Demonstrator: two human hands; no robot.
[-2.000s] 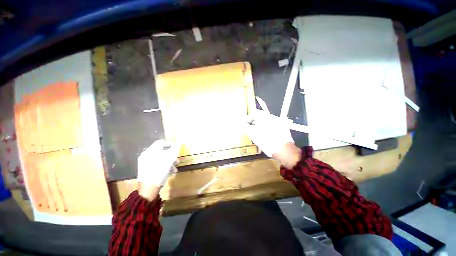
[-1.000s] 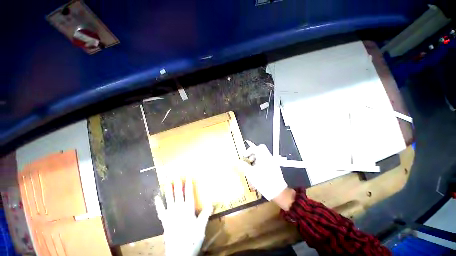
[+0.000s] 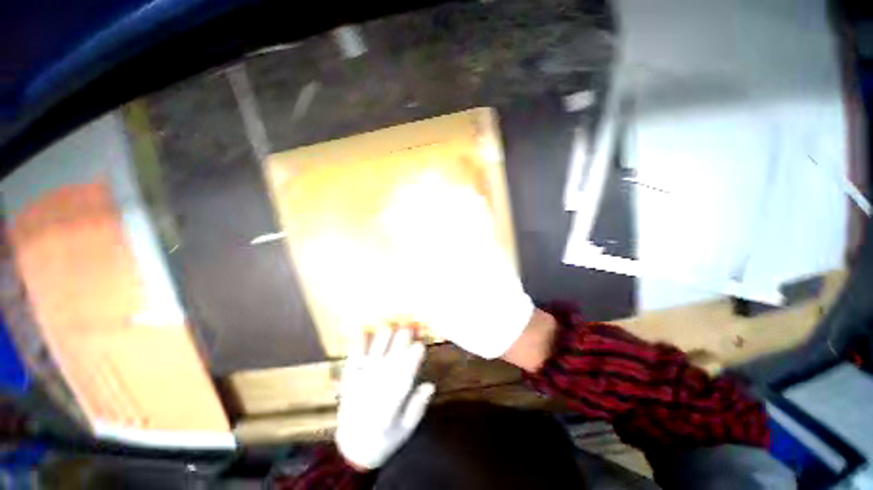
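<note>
The cutting die (image 3: 302, 206), a flat board with a yellow-brown edge, lies on the dark cutting pad (image 3: 225, 278). Its middle is washed out by glare. My right hand (image 3: 479, 292), in a white glove, lies over the lower right part of the die; its fingers are lost in the glare. My left hand (image 3: 383, 397), also white-gloved, is at the die's front edge with fingers spread and fingertips near the edge. Whether anything is under my right hand is hidden.
White sheet material (image 3: 737, 191) lies right of the die, with white strips (image 3: 598, 258) beside it. Orange slit panels (image 3: 77, 258) lie on white sheet at left. The wooden front ledge (image 3: 278, 388) runs along the near edge. The blue press beam (image 3: 86, 48) is at upper left.
My right hand has moved left from the die's right edge onto its face. My left hand has drawn back towards the front edge. The camera view has shifted.
</note>
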